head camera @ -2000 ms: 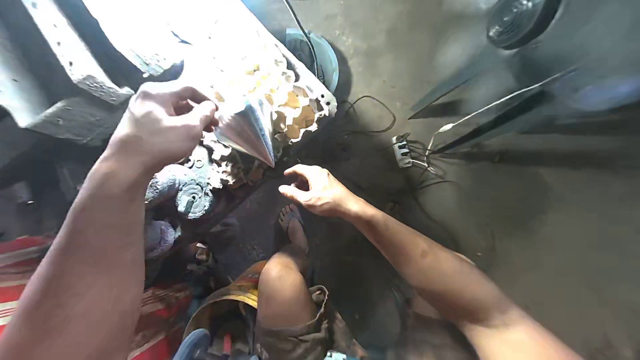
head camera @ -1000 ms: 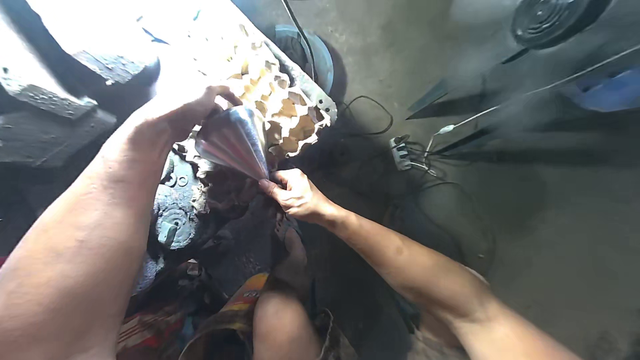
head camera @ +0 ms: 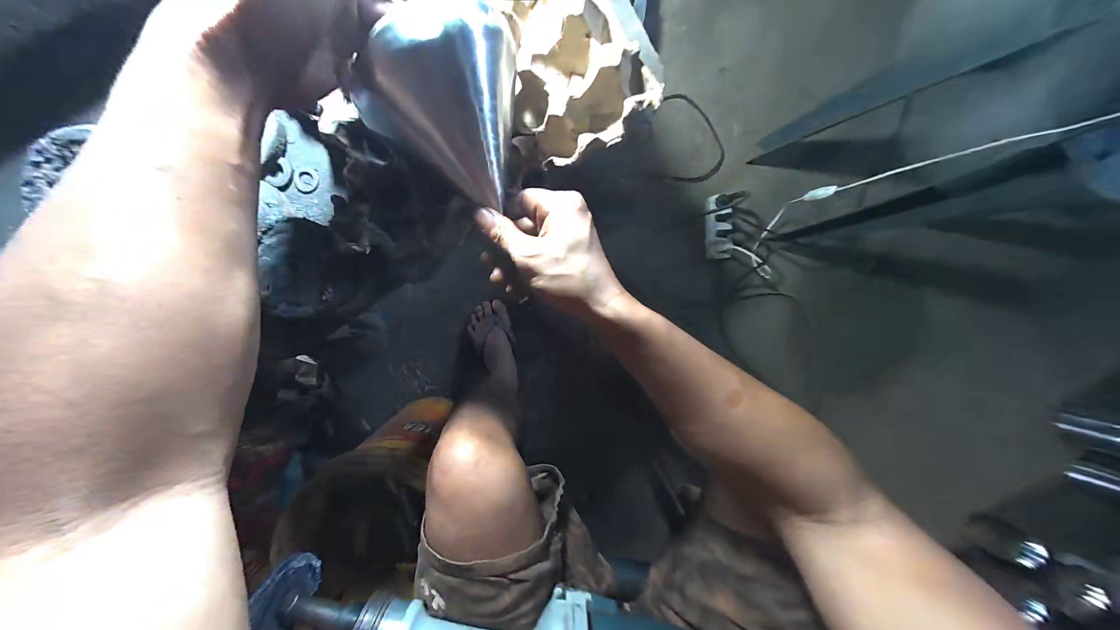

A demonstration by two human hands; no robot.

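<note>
A shiny metal cone point(head camera: 455, 96) points down toward me at the top of the view. My left hand point(head camera: 302, 52) is at its wide end, upper left, partly in shadow and cut off by the frame. My right hand point(head camera: 551, 249) pinches the cone's narrow tip between thumb and fingers. Behind the cone lies a pale, jagged sheet with ragged holes point(head camera: 573, 87).
A grey metal machine part point(head camera: 302, 179) stands left of the cone. On the floor at right lie a power strip point(head camera: 719, 227) and a white cord point(head camera: 945, 159). A teal power tool point(head camera: 569, 612) is by my lap. Shiny metal pieces point(head camera: 1032, 556) are at lower right.
Two seconds ago my right hand was apart from the cone; now it holds the tip. The cone and both hands appear higher in the view, which has shifted.
</note>
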